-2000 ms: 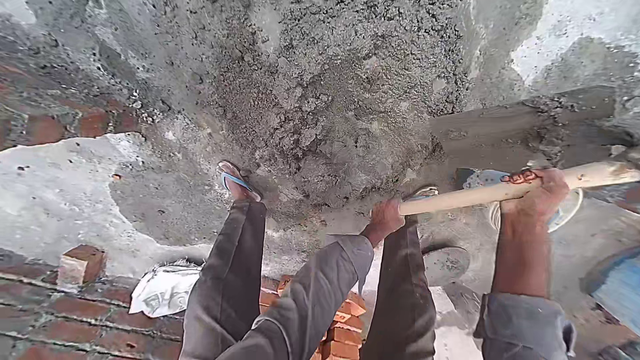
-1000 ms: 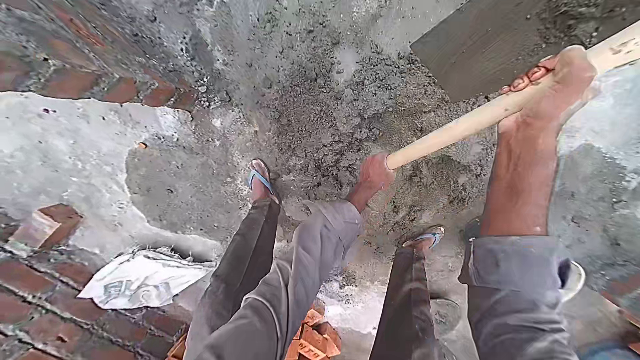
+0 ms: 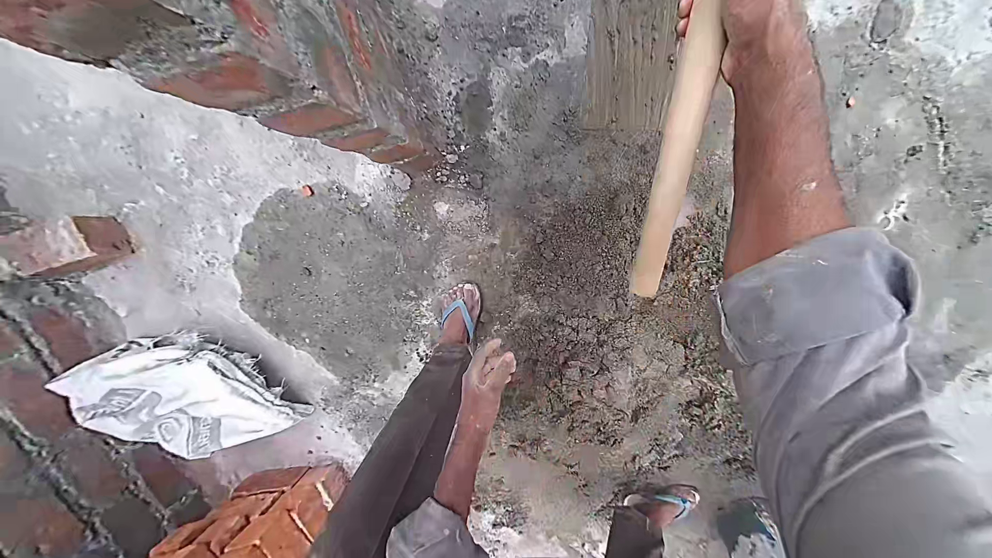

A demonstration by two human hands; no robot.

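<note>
My right hand point(image 3: 756, 39) grips a pale wooden tool handle point(image 3: 674, 163) at the top right, its lower end pointing down over a patch of damp mortar point(image 3: 581, 302). Beyond that hand, a flat, mortar-coated blade or board point(image 3: 629, 66) lies at the top; whether it joins the handle cannot be seen. My left hand point(image 3: 490, 368) is off the handle, low in front of my left leg, with its fingers partly curled and nothing visible in them.
A brick wall point(image 3: 310, 118) runs along the upper left. A loose brick point(image 3: 101, 236), a white woven sack point(image 3: 178, 403) and stacked orange bricks point(image 3: 256, 515) lie to the left and lower left. My sandaled feet point(image 3: 463, 306) stand beside the mortar.
My left hand has let go of the handle and dropped toward my leg. My right hand has moved up with the handle, which has swung from slanting to nearly upright in view.
</note>
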